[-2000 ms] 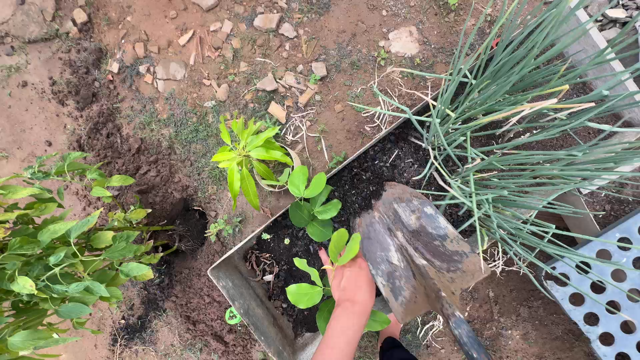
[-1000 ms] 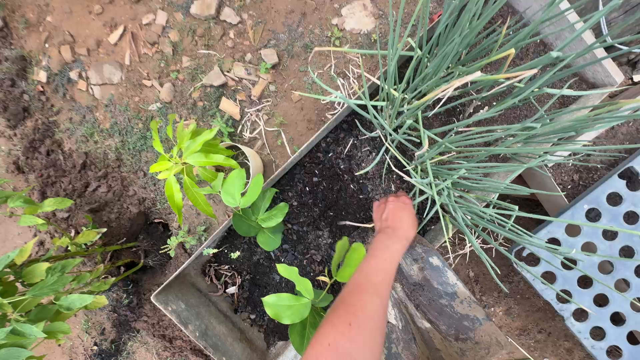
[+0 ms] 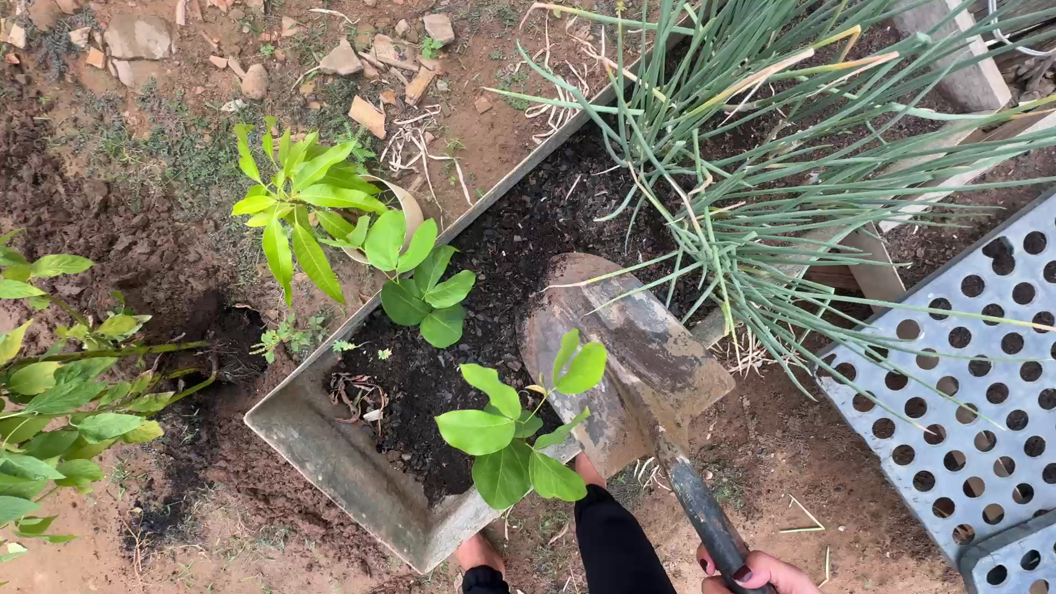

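At the bottom edge, my right hand (image 3: pixel 763 573) is closed around the dark handle of a shovel (image 3: pixel 709 516). The worn metal blade (image 3: pixel 606 355) lies over the near rim of a long planter box (image 3: pixel 330 474), with its tip on dark soil (image 3: pixel 516 289). My left hand is out of view. One leafy green seedling (image 3: pixel 503 441) stands by the blade's left side; another (image 3: pixel 433 297) grows near the far rim. Long-leaved onion-like plants (image 3: pixel 742 198) fill the box's right part, some leaves hanging over the blade.
Outside the far rim stands a potted plant (image 3: pixel 305 198). A leafy plant (image 3: pixel 74 404) leans at left beside a hole (image 3: pixel 235 342). Stones (image 3: pixel 342 58) lie beyond. A perforated grey panel (image 3: pixel 957 396) is at right. Bare feet (image 3: pixel 478 553) and dark-clothed legs (image 3: pixel 619 544) are below the box.
The bare hand that reached over the soil one second ago has left the view. The shovel blade has moved left over the soil, and a hand on its handle now shows.
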